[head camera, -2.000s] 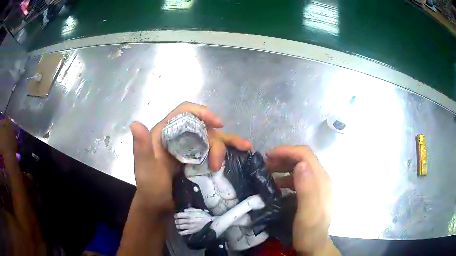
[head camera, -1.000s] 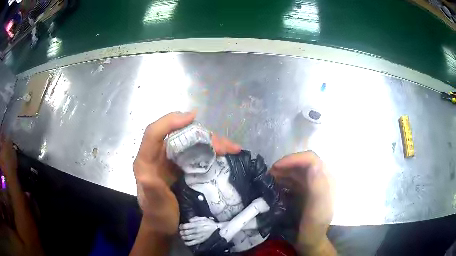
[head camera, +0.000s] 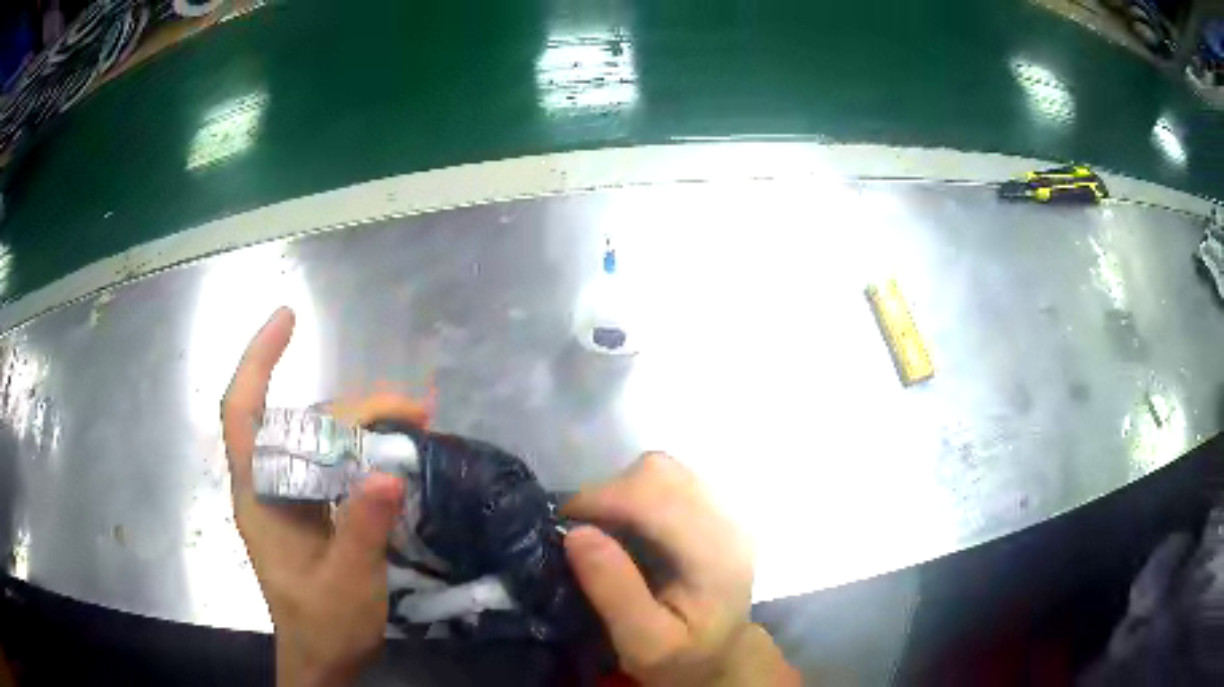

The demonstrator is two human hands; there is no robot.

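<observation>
The figurine [head camera: 483, 503] lies sideways between my hands, its glossy black jacket part facing up and a pale arm showing below. Its grey-white ridged head piece [head camera: 298, 456] points left. My left hand [head camera: 316, 537] holds the figurine around the head and neck, thumb on the near side, index finger raised away. My right hand [head camera: 665, 570] pinches the black part at the right with thumb and index finger; the lower end is hidden by this hand. A white glue bottle [head camera: 608, 322] with a blue tip lies on the metal bench beyond the figurine.
A yellow stick [head camera: 899, 332] lies on the bench to the right. A yellow and black tool [head camera: 1055, 185] lies by the belt edge. The green conveyor belt [head camera: 752, 81] runs across the back. Part of a grey object shows at the lower right.
The view has swung right. The figurine has turned from front-up to sideways, its head now pointing left. My right hand has closed its fingers on the black part.
</observation>
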